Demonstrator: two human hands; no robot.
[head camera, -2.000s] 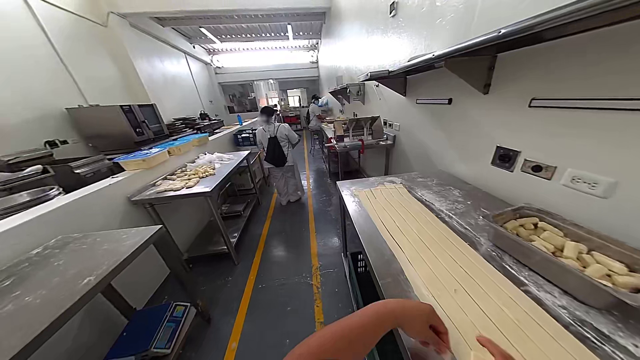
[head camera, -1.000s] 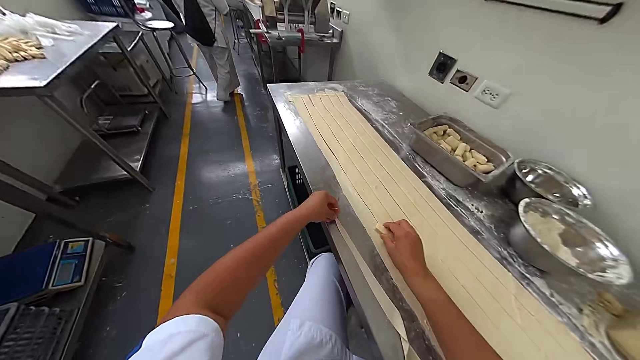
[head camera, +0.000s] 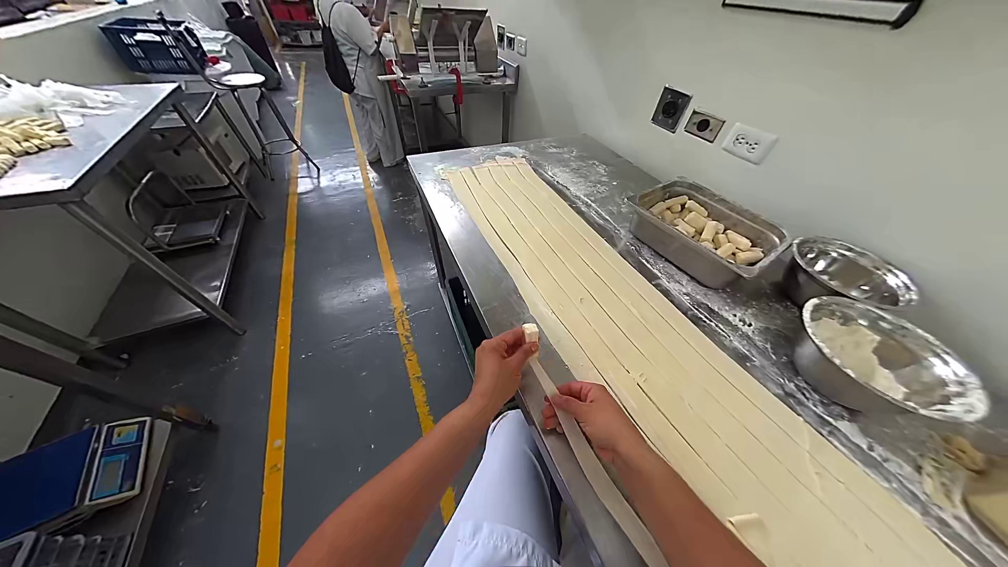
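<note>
Between the thumb and fingers of my left hand (head camera: 501, 366) is a small pale stick (head camera: 531, 334), held upright at the table's near edge. A narrow dough strip (head camera: 594, 468) runs from it toward me. My right hand (head camera: 587, 409) pinches this strip a short way below the left hand. Beside both hands, a long sheet of dough (head camera: 614, 315) cut lengthwise into strips lies on the steel table (head camera: 492, 276). A deep steel pan (head camera: 693, 256) behind the sheet holds several pale pieces like the one in my left hand.
A steel bowl of flour (head camera: 858, 362) and another steel bowl (head camera: 854, 272) stand right of the pan. Across the aisle is a steel table (head camera: 118, 130) with dough pieces; a scale (head camera: 114, 465) sits low at left. A person (head camera: 362, 79) stands at a far machine.
My left hand has come to hold the pale stick up with the strip attached. My right hand has moved from the dough sheet to the loose strip. The view has tilted down since the oldest frame.
</note>
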